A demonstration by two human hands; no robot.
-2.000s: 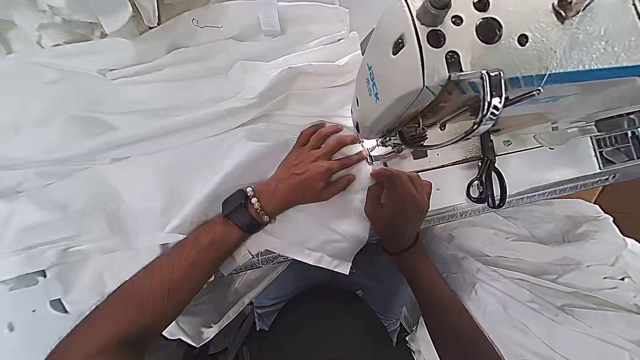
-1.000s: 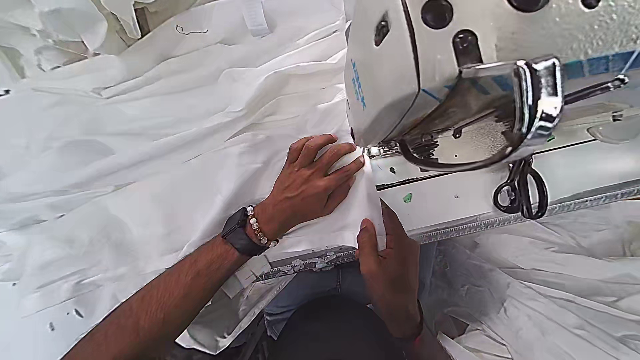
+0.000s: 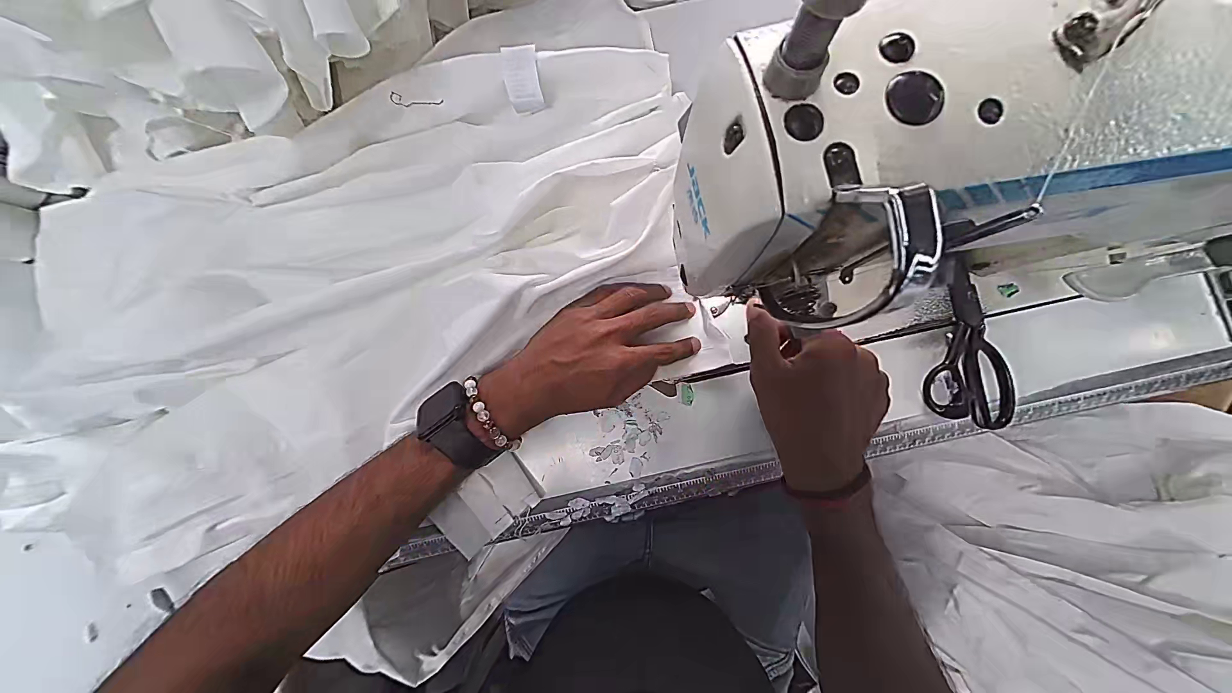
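Note:
White fabric (image 3: pixel 366 289) spreads over the table, its right edge at the needle area of a Jack sewing machine (image 3: pixel 731 183). My left hand (image 3: pixel 606 346) lies flat on that fabric, fingers apart, just left of the presser foot (image 3: pixel 736 296). Close on the right of the foot is my right hand (image 3: pixel 818 395), thumb and forefinger drawn together by the fabric's edge; whether they pinch cloth or thread cannot be made out. Black-handled scissors (image 3: pixel 972 380) hang, handles down, from the machine to the right of this hand.
A measuring tape (image 3: pixel 1078 397) runs along the table's front edge. Small scraps (image 3: pixel 626 443) lie near it. More white cloth is heaped at the lower right (image 3: pixel 1078 520) and the upper left (image 3: pixel 192 58). A folded white piece (image 3: pixel 491 505) sits below my left wrist.
My right hand has moved up from the fabric's lower corner to beside the presser foot. The fabric below my left hand has shifted away, exposing the tabletop and scraps. The view has moved back somewhat.

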